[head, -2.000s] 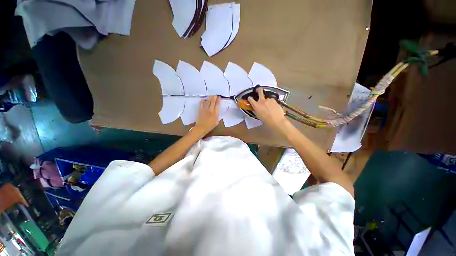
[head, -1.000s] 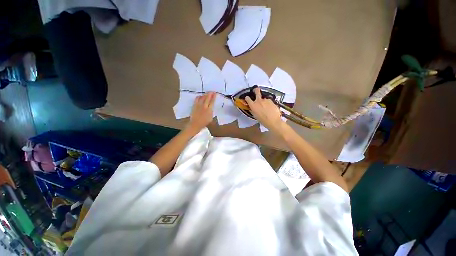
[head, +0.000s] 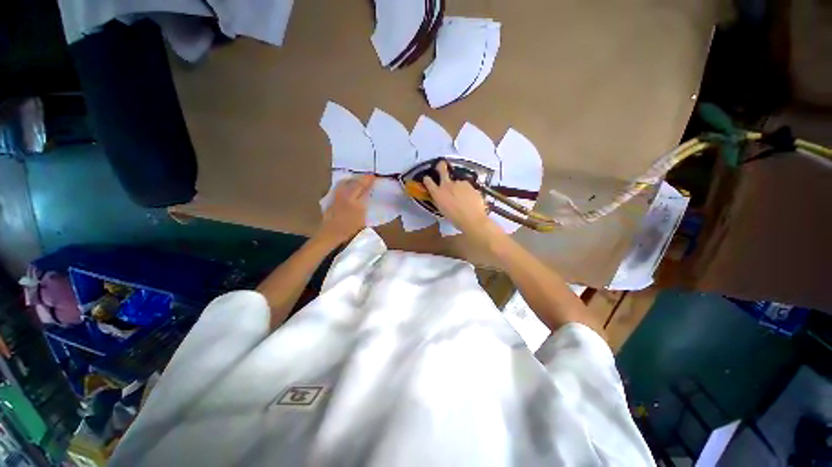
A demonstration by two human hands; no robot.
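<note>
Several white curved cut pieces (head: 392, 141) lie overlapping in a row on the tan table (head: 265, 82). A thin dark seam runs across their middle; a wider dark maroon stripe (head: 517, 192) shows right of the iron. The steam iron (head: 421, 190), dark with an orange part, rests on the row with its tip pointing left. My right hand (head: 453, 198) is closed on its handle. My left hand (head: 348, 206) lies on the pieces left of the iron tip, fingertips at the seam. Whether it pinches a piece is not clear.
Stacked white pieces (head: 461, 62) and a dark-edged stack (head: 401, 32) lie at the far side. A grey fabric pile (head: 251, 20) and dark padded form (head: 137, 114) are at left. The iron's wrapped hose (head: 629, 191) runs right, past a pale sheet (head: 650, 239). Blue bins (head: 119, 296) stand lower left.
The iron and my right hand have moved left along the seam, exposing more maroon stripe behind. My left hand has also shifted left. The camera view has shifted.
</note>
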